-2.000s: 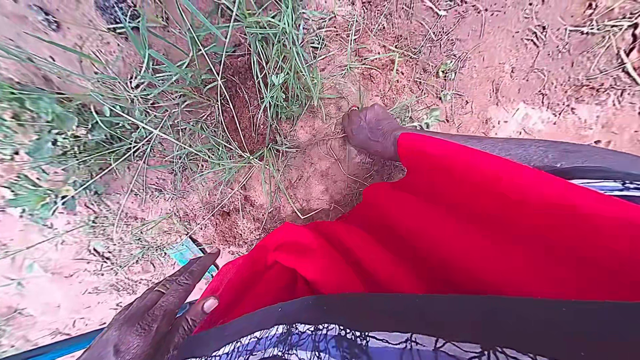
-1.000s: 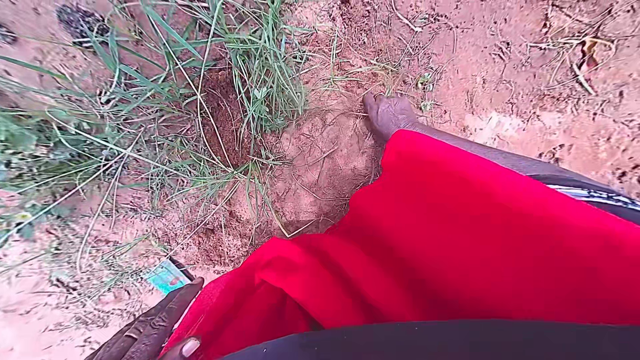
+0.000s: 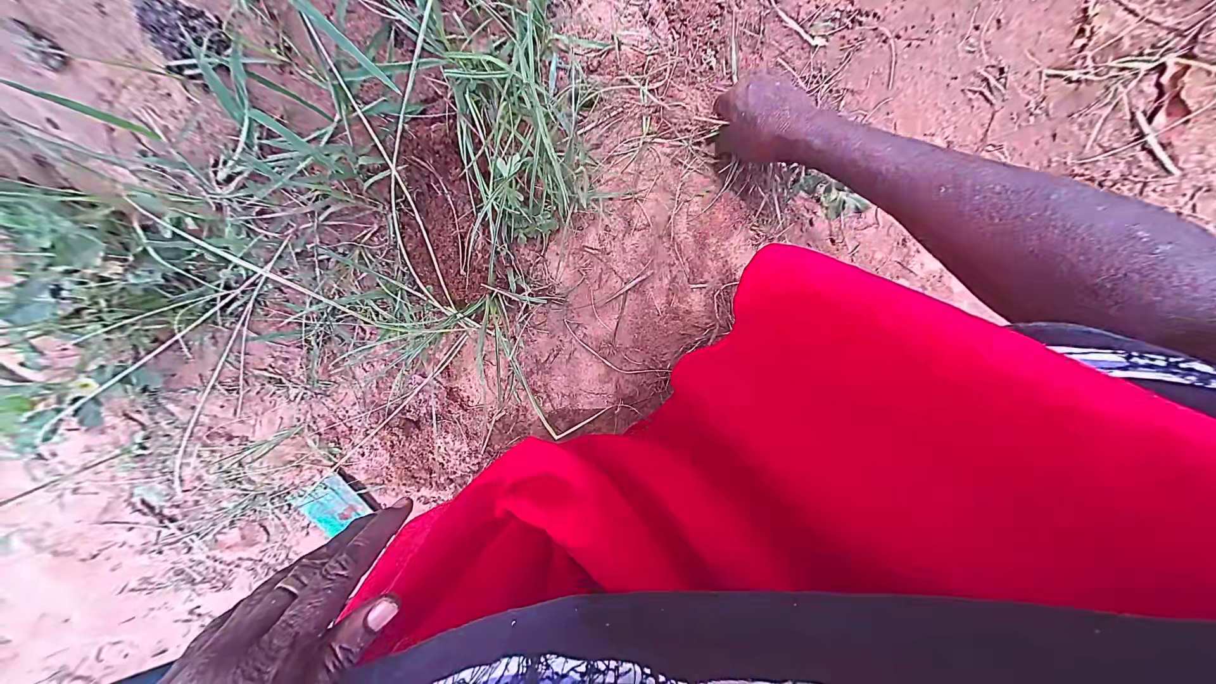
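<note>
My left hand (image 3: 294, 598), with a ring on one finger, lies at the lower left against the edge of the red cloth (image 3: 855, 437). Its fingers are extended and its thumb is apart. At the upper right my right hand (image 3: 760, 119) is down at the soil beside thin dry stems and a small tuft of grass. Its fingers are curled and their undersides hidden, so whether they grip a stem is unclear. The red cloth is draped over my lap, with a dark band (image 3: 703, 613) and patterned fabric below it.
Green grass (image 3: 518, 123) grows left of my right hand, around a hollow of reddish soil. A small turquoise printed piece (image 3: 331, 505) lies on the ground just above my left hand. A dark, rough lump (image 3: 180, 33) is at the upper left, and dry twigs (image 3: 1149, 133) at the upper right.
My right hand has shifted away from the red cloth's edge, and more of its bare forearm shows. My left hand remains beside the cloth at the lower left.
</note>
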